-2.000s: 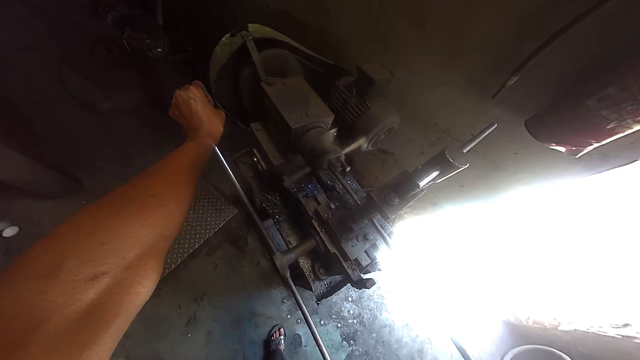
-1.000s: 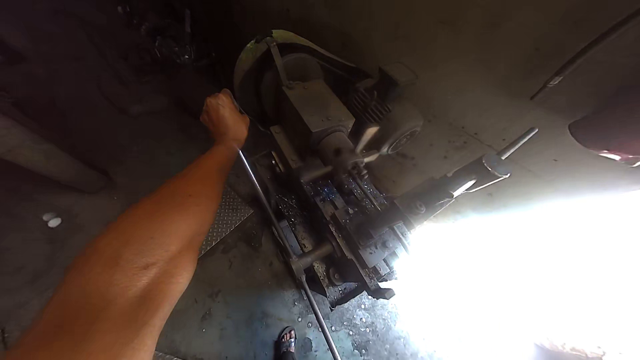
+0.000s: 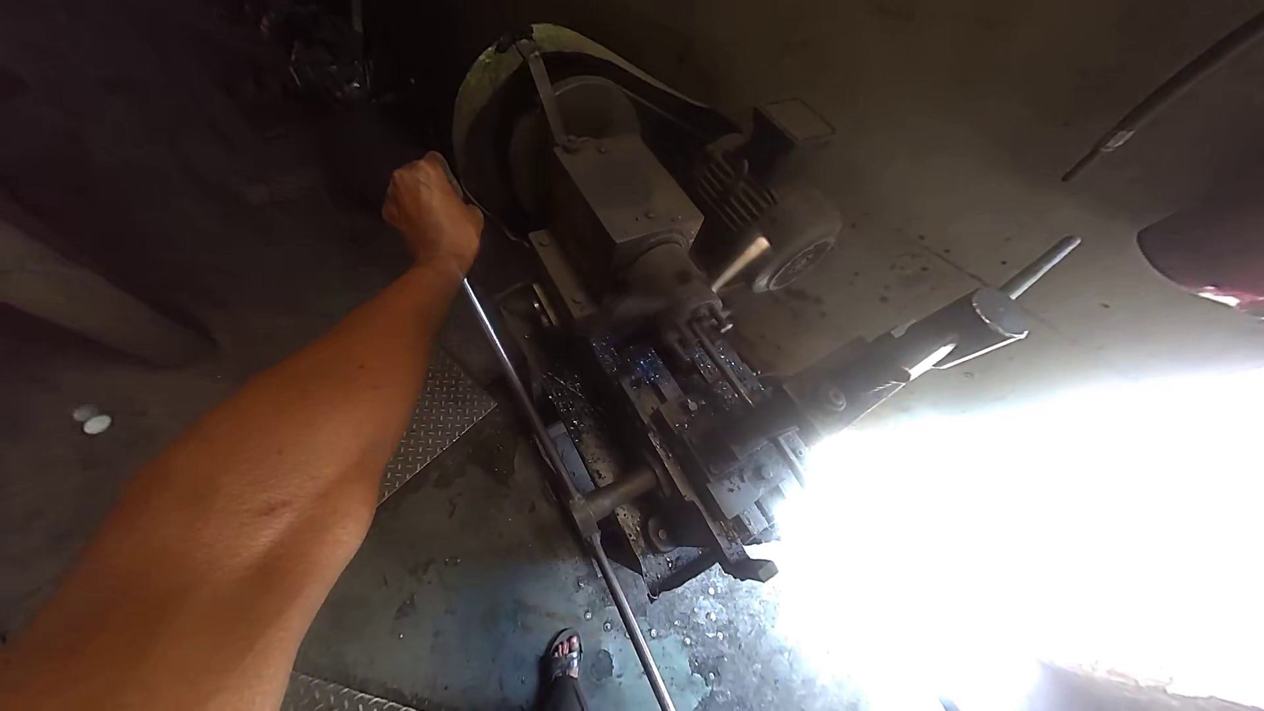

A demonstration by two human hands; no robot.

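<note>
My left hand (image 3: pixel 432 212) is closed around the upper end of a long steel lever bar (image 3: pixel 513 380), left of a dark metalworking machine. The bar slants down through a hub (image 3: pixel 585 509) on a short shaft (image 3: pixel 622 492) and runs on past the lower edge. Right of the hand are the machine's gearbox housing (image 3: pixel 632 188), a curved belt guard (image 3: pixel 479 94) and a finned electric motor (image 3: pixel 780 217). Below the spindle (image 3: pixel 681 296) lies the machine bed with metal chips (image 3: pixel 647 367). My right hand is out of view.
A foot in a sandal (image 3: pixel 565 654) stands on the floor at the bottom. Checkered metal plate (image 3: pixel 439 420) lies left of the machine. A cylinder with a rod (image 3: pixel 1002 311) juts out to the right. Strong glare hides the lower right. A dark red object (image 3: pixel 1205 252) is at the right edge.
The view has shifted, so the machine stands farther right than two seconds ago. My left hand keeps its grip on the bar; no clear movement of the bar shows.
</note>
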